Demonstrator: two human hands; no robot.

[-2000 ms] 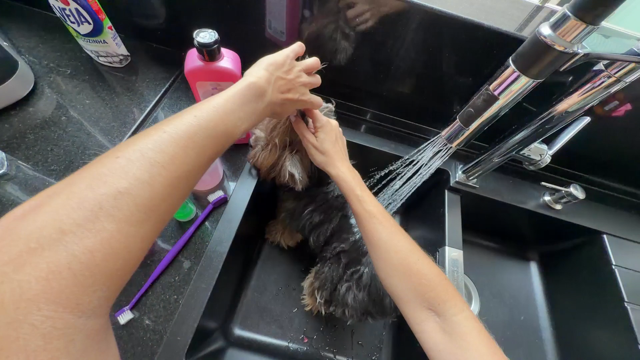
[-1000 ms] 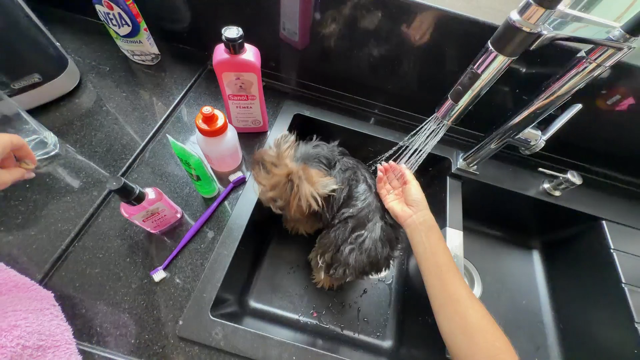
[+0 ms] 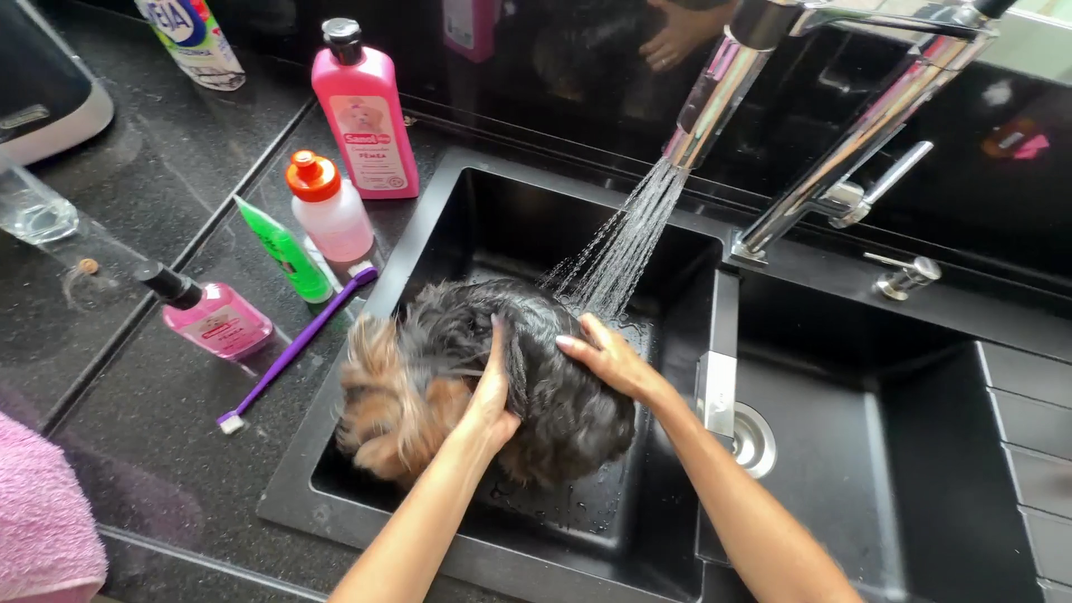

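A small long-haired dog (image 3: 561,394), black on the back and tan on the head, is in the left basin of a black double sink (image 3: 394,293), its head toward the basin's left edge. My left hand (image 3: 494,394) lies against its side behind the head, thumb up, fingers partly hidden. My right hand (image 3: 607,360) rests on its wet back with the fingertips in the fur. Water sprays from the chrome faucet head (image 3: 716,100) into the basin just behind the dog, close to my right fingers.
Left of the sink stand a large pink bottle (image 3: 368,126), an orange-capped bottle (image 3: 335,218), a green tube (image 3: 289,251) and a small pink bottle (image 3: 218,318). A purple toothbrush (image 3: 301,339) lies beside them. A glass container (image 3: 42,213) and a pink towel (image 3: 42,511) are farther left.
My left hand was at the glass container on the counter and is now on the dog. My right hand has moved from the spray onto the dog's back. The dog's back has turned toward the spray.
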